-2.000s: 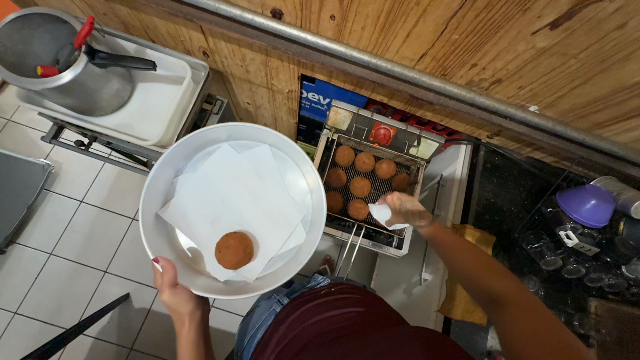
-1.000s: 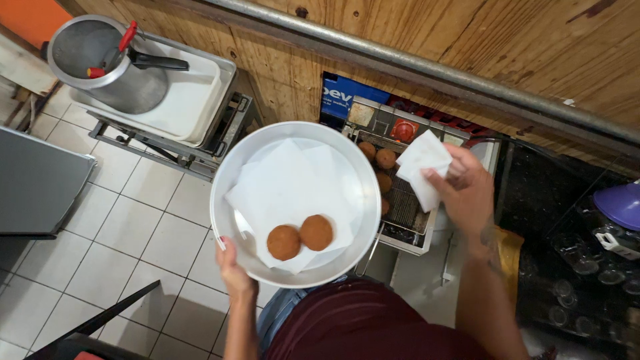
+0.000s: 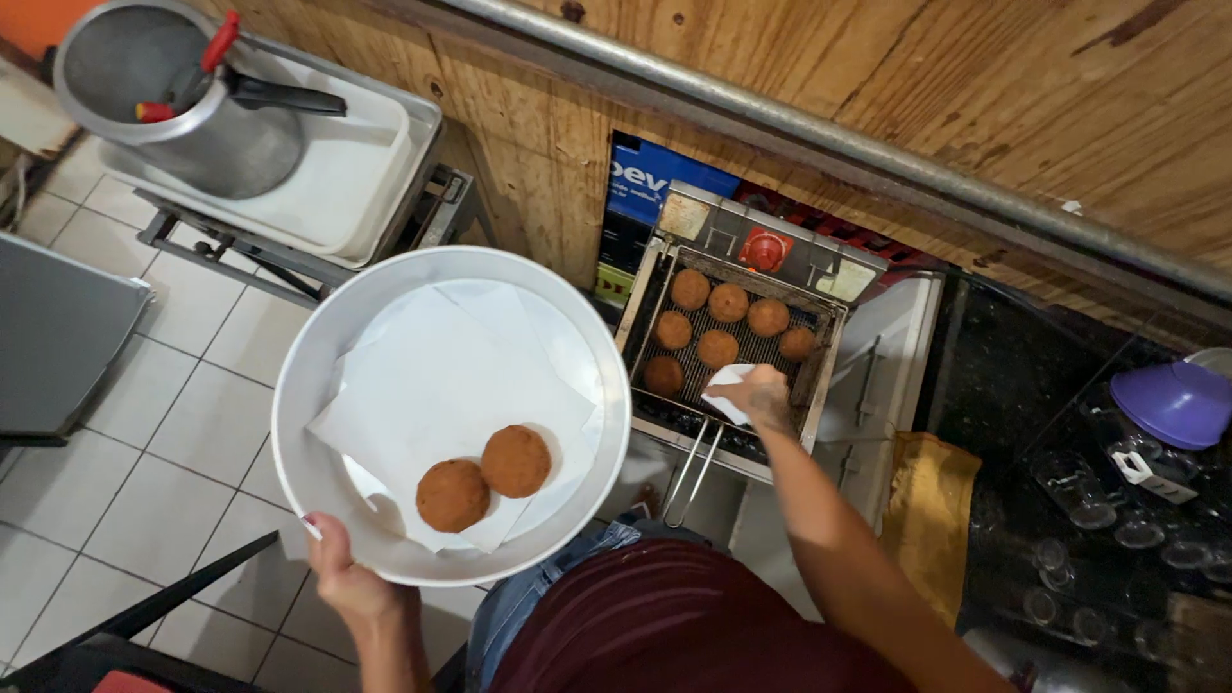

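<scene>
My left hand [image 3: 351, 577] grips the rim of a round aluminium pan [image 3: 294, 423], its thumb over the near left edge. White paper sheets [image 3: 433, 375] line the pan, and two browned fried balls [image 3: 484, 478] rest side by side on them. To the right, several more fried balls [image 3: 729, 302] sit in the wire basket [image 3: 835, 332] of a deep fryer. My right hand [image 3: 760, 393] is over the basket's near right part with a folded white paper napkin [image 3: 729, 390] in its fingers. Whether a ball is under the napkin is hidden.
The basket's wire handle [image 3: 695, 472] points toward my body. At upper left an aluminium pot [image 3: 226, 144] stands in a white plastic tray [image 3: 361, 207]. A dark counter on the right holds clear glasses [image 3: 1092, 505] and a purple bowl [image 3: 1169, 404]. A yellow cloth [image 3: 929, 520] hangs beside the fryer.
Two seconds ago the pan held one ball; now it holds two. My right hand, raised with the napkin a second ago, has come back down over the fryer basket.
</scene>
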